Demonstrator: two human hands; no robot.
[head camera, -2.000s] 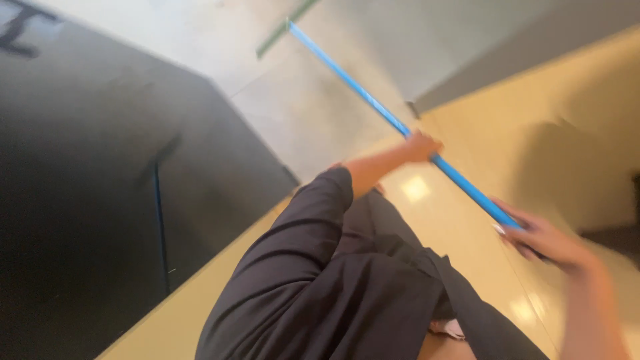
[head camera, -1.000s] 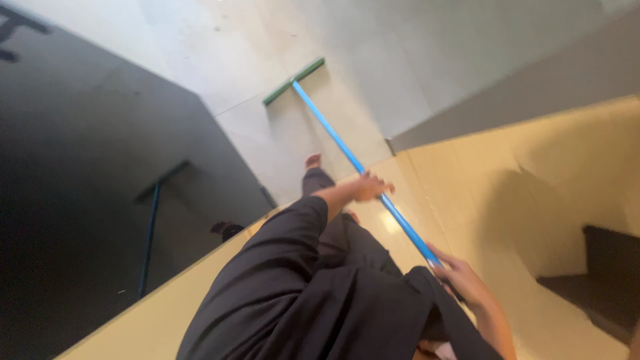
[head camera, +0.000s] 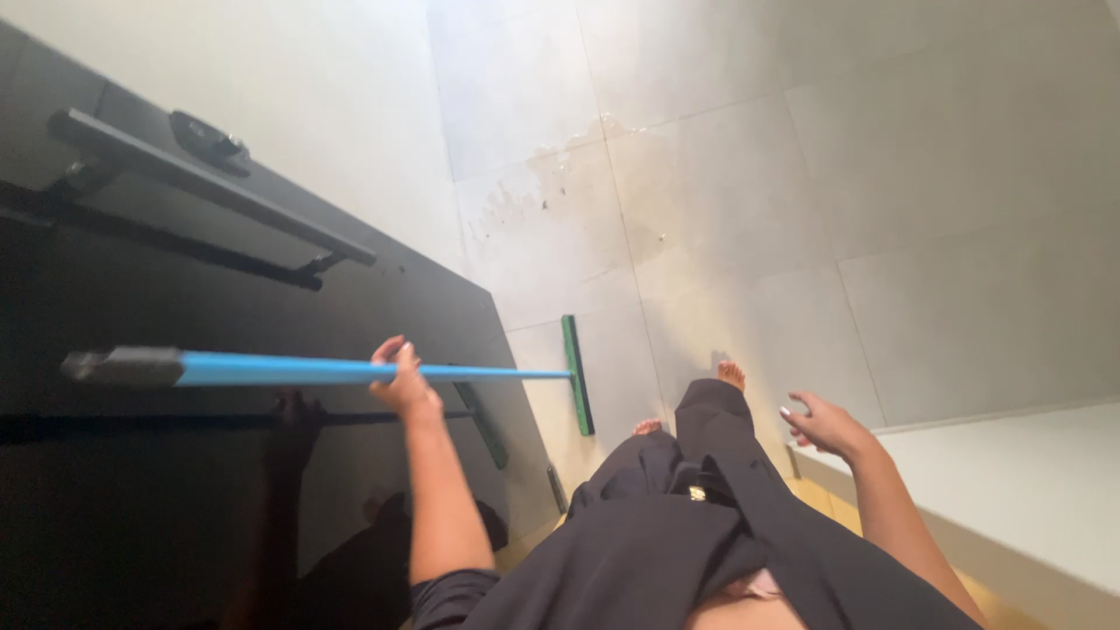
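My left hand (head camera: 409, 381) grips the blue pole (head camera: 289, 369) of a floor squeegee near its middle as seen here. The pole lies across the left half of the view, its dark grey end cap (head camera: 127, 366) at the far left. At the other end, the green squeegee head (head camera: 577, 376) is low against the grey floor tiles, left of my bare feet. My right hand (head camera: 822, 423) is held out at the right with fingers apart and holds nothing.
A dark glossy panel (head camera: 367, 306) with a bar handle (head camera: 219, 188) and a lock fitting (head camera: 208, 140) stands at the left, reflecting the pole. A water puddle (head camera: 604, 144) spreads over the floor tiles (head camera: 735, 175). A pale ledge (head camera: 1015, 472) is at the lower right.
Both hands were on the pole; now my right hand is off it. The pole has swung to the left side, its head now nearer my feet. The view has turned.
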